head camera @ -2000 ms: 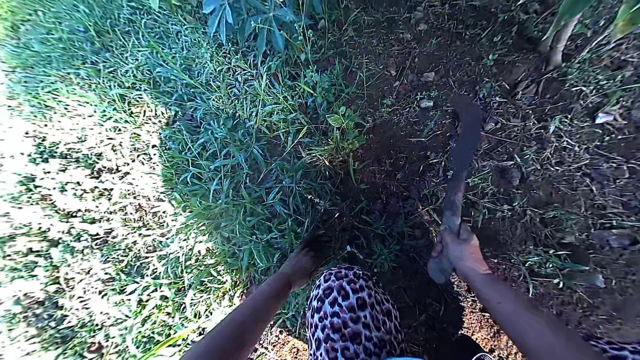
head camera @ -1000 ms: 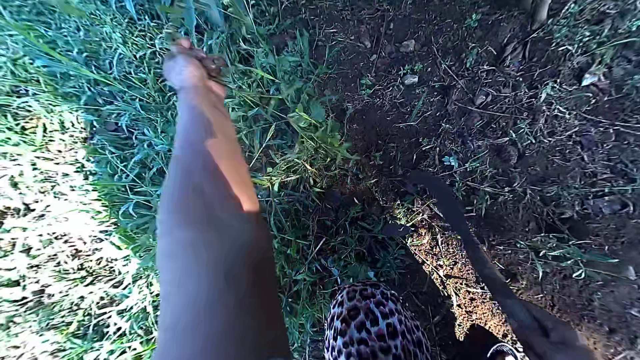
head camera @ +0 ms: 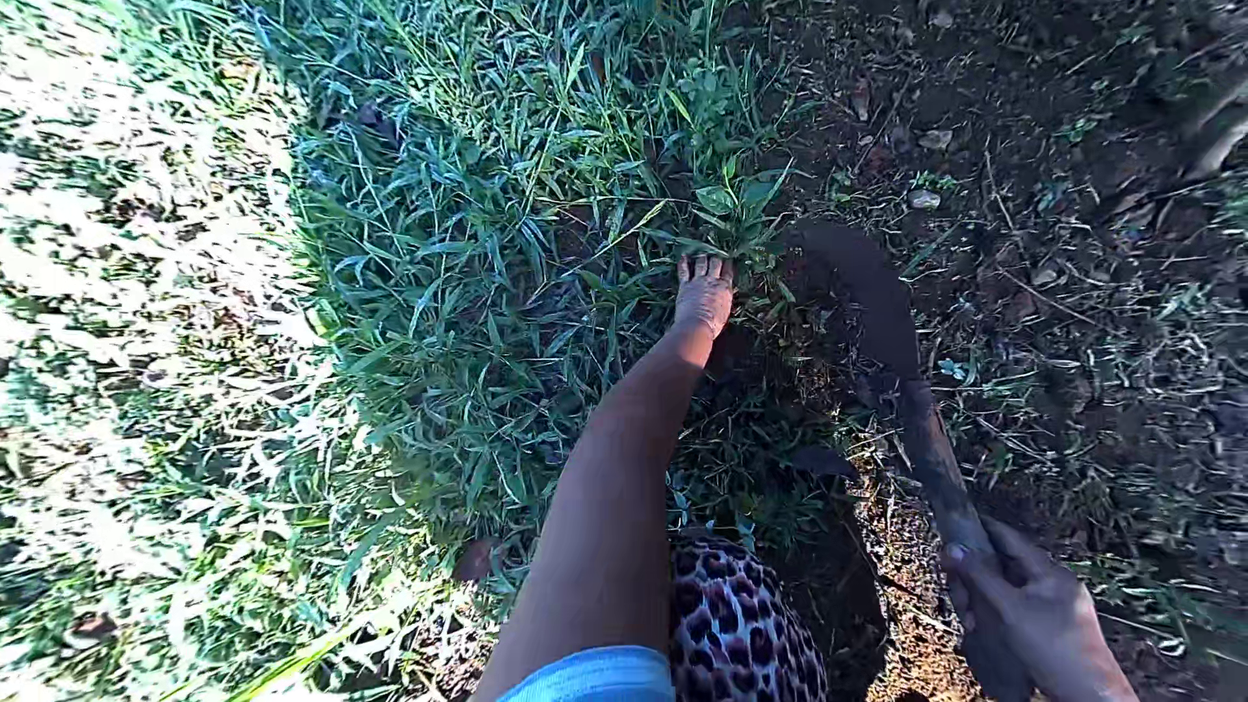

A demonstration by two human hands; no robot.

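My right hand (head camera: 1038,595) is closed around the wooden handle of a curved-bladed tool, perhaps a billhook or machete (head camera: 873,297). Its dark, wide blade points up and to the left, over bare soil at the edge of the weeds. My left hand (head camera: 704,291) reaches into the green grass (head camera: 468,292) at that edge, fingers spread and pointing forward, beside a leafy weed (head camera: 736,200). The fingertips are partly among the leaves, and I see nothing held in them. The blade is to the right of my left hand, apart from it.
Dark soil (head camera: 1082,390) with stones and dry stalks lies on the right. A pale stem (head camera: 1219,146) stands at the upper right edge. Sunlit grass (head camera: 146,390) covers the left. My knee in spotted cloth (head camera: 736,619) is at the bottom.
My left hand has come back from the far upper left to the weeds near the soil edge. The tool stays in my right hand.
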